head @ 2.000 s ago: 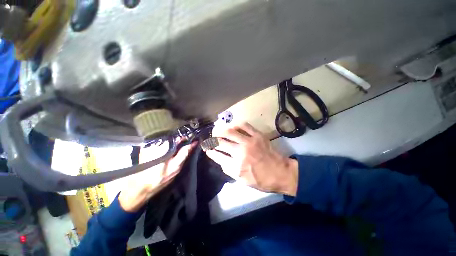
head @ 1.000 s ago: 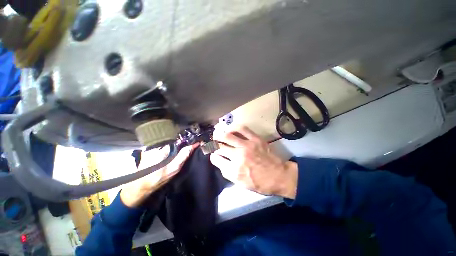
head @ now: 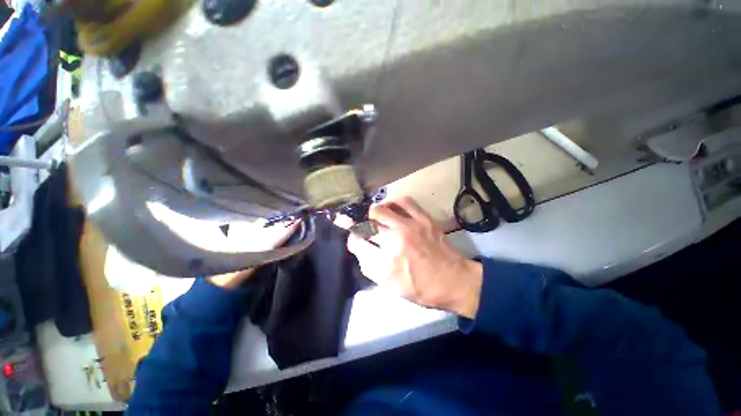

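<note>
A dark cloth piece [head: 307,301] runs from the presser foot area [head: 357,213] toward me and hangs over the table's front edge. My right hand [head: 414,253] lies to the right of the needle area, fingertips on the cloth's edge by the foot, with a small ribbed metallic item [head: 364,230] at the fingers. My left hand [head: 236,278] is mostly hidden behind the machine's curved grey guard; only a small part shows at the cloth's left side. Its fingers are hidden. The needle tip cannot be made out.
The big off-white machine arm [head: 504,73] with a ribbed knob [head: 333,186] fills the top. Black-handled shears [head: 494,195] and a white stick [head: 569,149] lie right of the needle. Taped cardboard [head: 122,325] and a dark cloth pile [head: 53,252] are at left.
The view has shifted left, bringing the dark pile into sight. The left hand has gone largely behind the guard. The cloth lies flatter and its lower end shows. The right hand stays by the foot.
</note>
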